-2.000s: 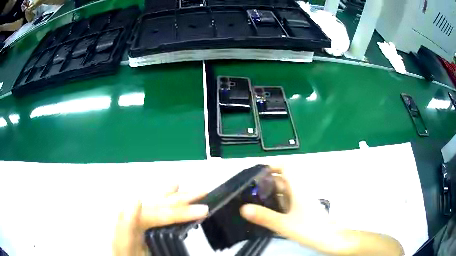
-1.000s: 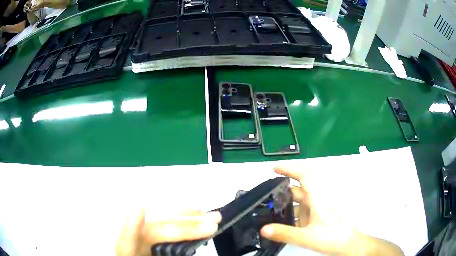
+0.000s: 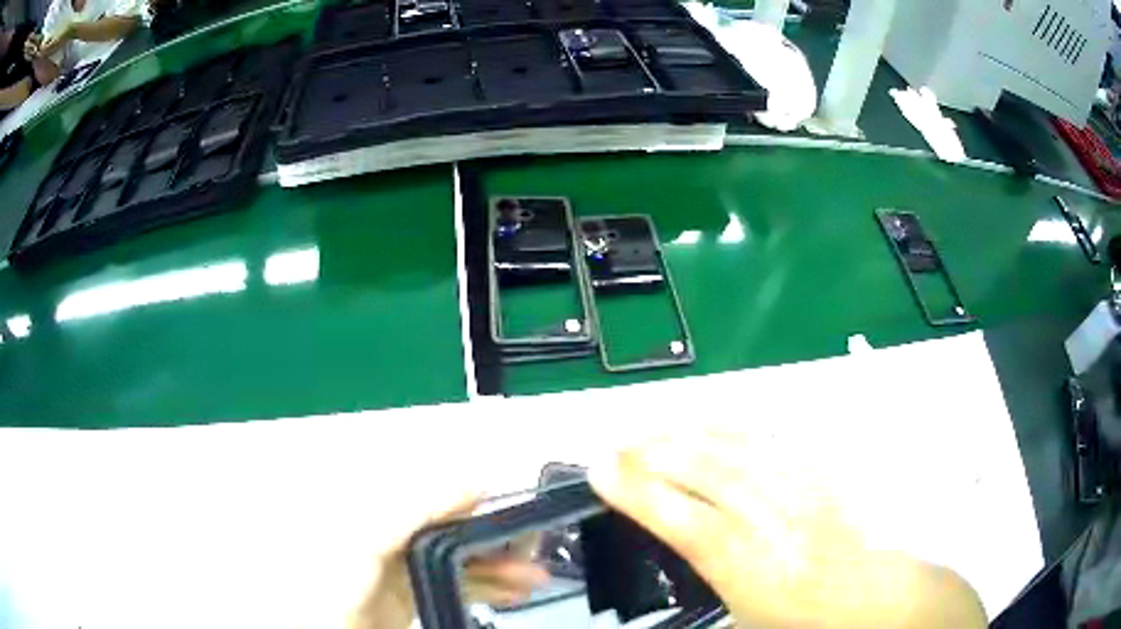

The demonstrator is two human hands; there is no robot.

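Observation:
A stack of dark phone frames [image 3: 445,568] is held between my two hands over the white work sheet [image 3: 197,516], its lower part cut off by the picture's bottom edge. My left hand [image 3: 400,578] grips its left side, mostly hidden behind the frames, with fingers showing through the open window. My right hand [image 3: 725,528] is closed over the top right of the stack, overexposed and blurred. A small dark edge of another part shows behind the stack's top; I cannot tell if it is held.
Two frame piles lie side by side on the green bench [image 3: 369,356], right of the divider strip [image 3: 465,283]. Another frame [image 3: 922,267] lies farther right. Black blister trays [image 3: 516,121] stand at the back, with white posts [image 3: 861,68] beside them. A person's hand [image 3: 43,49] shows far left.
The stack has turned so its open window faces me. My right hand has moved from the camera end to over the top. The whole view has shifted, so the bench things appear farther left.

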